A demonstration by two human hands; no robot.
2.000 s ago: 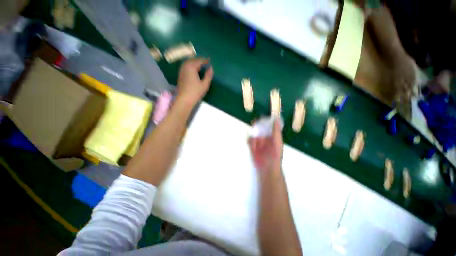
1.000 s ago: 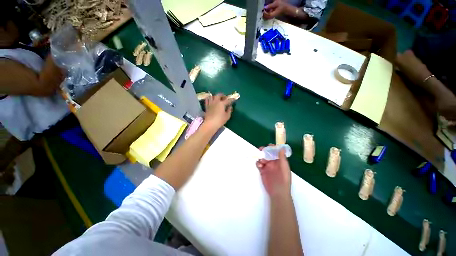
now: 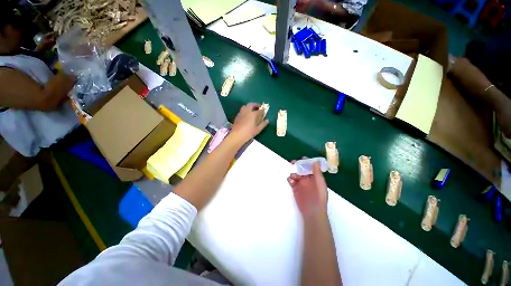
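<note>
My left hand [image 3: 247,122] is over the near side of the green belt [image 3: 302,100], with its fingertips on a small beige part [image 3: 263,111]. Another beige part [image 3: 281,123] lies upright in view just right of it, untouched. My right hand [image 3: 308,187] holds a translucent white squeeze bottle [image 3: 310,166] above the belt's near edge, beside a beige part [image 3: 331,157]. Several more beige parts [image 3: 394,187] lie spaced along the belt to the right. The bottle's nozzle cannot be made out.
A grey metal upright [image 3: 187,67] stands left of my left hand. An open cardboard box [image 3: 131,131], yellow sheets [image 3: 179,151] and a pink part [image 3: 218,139] are at left. White work surface [image 3: 252,212] is before me. Blue cylinders [image 3: 308,42] and a tape roll [image 3: 390,77] lie opposite. People sit around.
The beige parts and blue cylinders on the belt have shifted right and down. A beige part now lies apart from my left hand, which has moved slightly right. My right hand still holds the bottle.
</note>
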